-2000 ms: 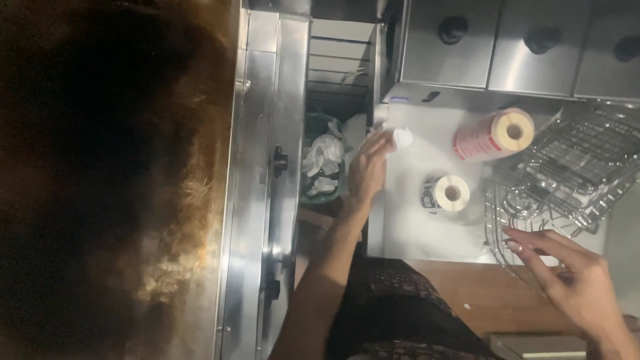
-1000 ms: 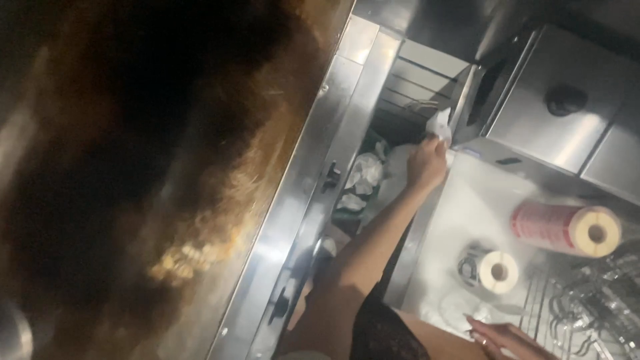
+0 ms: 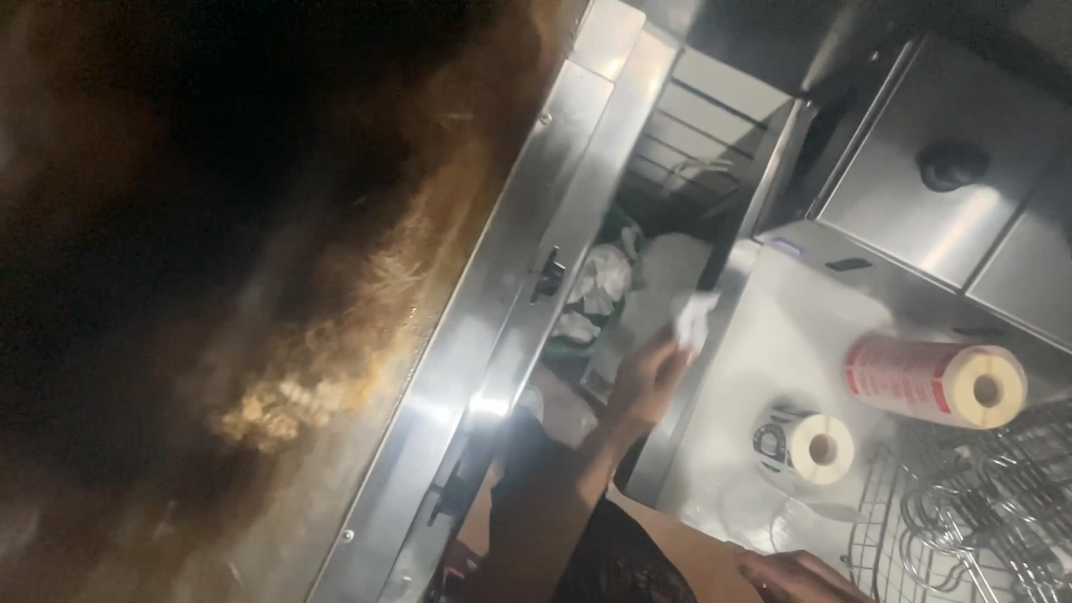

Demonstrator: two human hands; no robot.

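Observation:
My left hand holds a crumpled white paper or cloth at its fingertips, over the left edge of the white counter. Blur hides the exact grip. My right hand is at the bottom edge, partly cut off, near a wire rack; whether it holds anything cannot be told. Between the hands and the steel lids lie a roll of labels with dark print and a larger red and white roll of labels.
A browned flat griddle fills the left, with a steel front edge and dark knobs. In the gap beside it is a green-lined bin with crumpled white waste. Steel lids with black knobs stand at upper right.
The view has turned and shifted toward the griddle. My right hand has left the wire rack, where it was two seconds ago. The white piece stays in my left hand.

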